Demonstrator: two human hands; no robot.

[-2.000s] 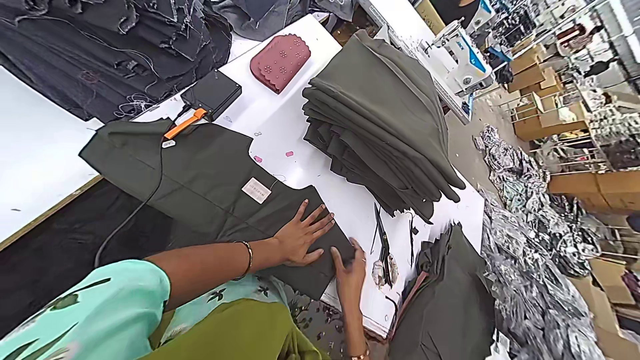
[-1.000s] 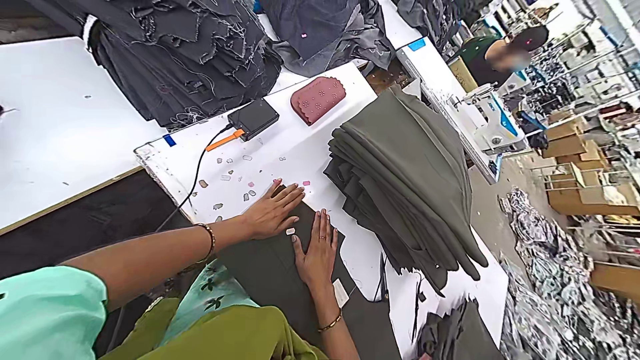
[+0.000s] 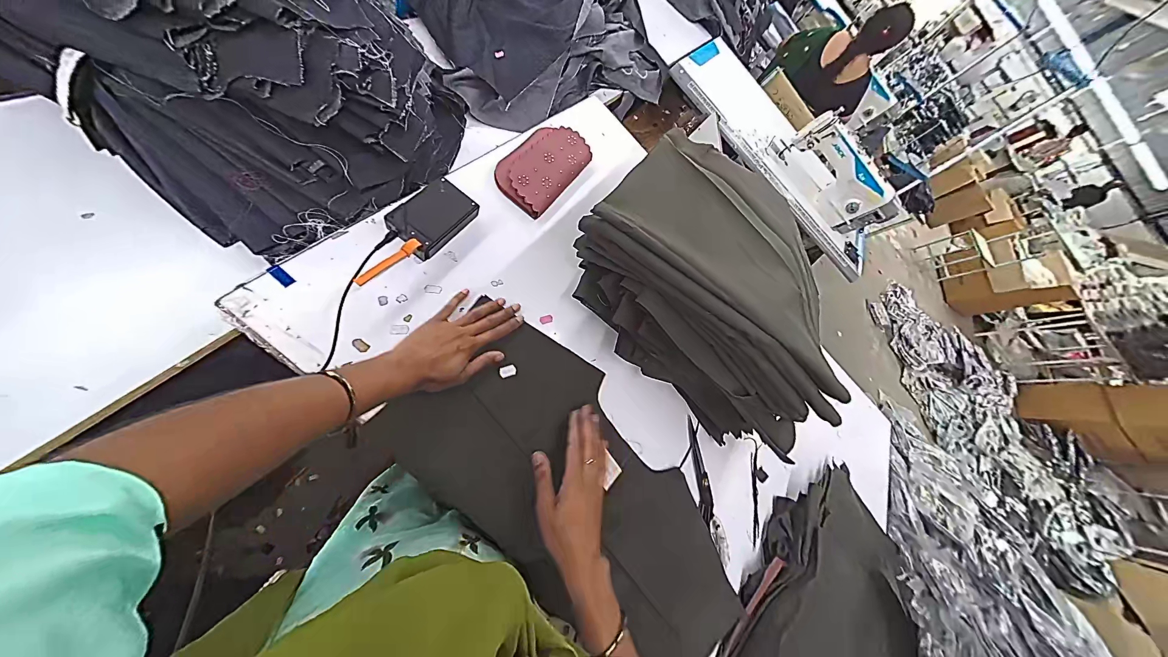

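A dark olive fabric panel (image 3: pixel 538 401) lies over the near edge of the white table. My left hand (image 3: pixel 452 347) rests flat on its far left end, fingers spread. My right hand (image 3: pixel 575 493) lies palm down on its middle, slightly blurred, partly beside a pale paper label (image 3: pixel 611 470). A small white sticker (image 3: pixel 507 371) is on the panel between the hands. To the right stands a stack of folded olive fabric pieces (image 3: pixel 712 283). Scissors (image 3: pixel 701 484) lie on the table near the stack, partly covered by the panel.
Behind are a maroon scalloped pouch (image 3: pixel 545 169), a black box with a cable (image 3: pixel 432 217), an orange strip (image 3: pixel 383 265) and a dark fabric heap (image 3: pixel 274 109). More olive fabric (image 3: pixel 830 566) is at the lower right. A person (image 3: pixel 844 59) is beyond a sewing machine (image 3: pixel 844 173).
The panel, earlier spread toward the black box, now lies nearer and further right. My right hand has moved down the panel, away from my left hand. The view has shifted.
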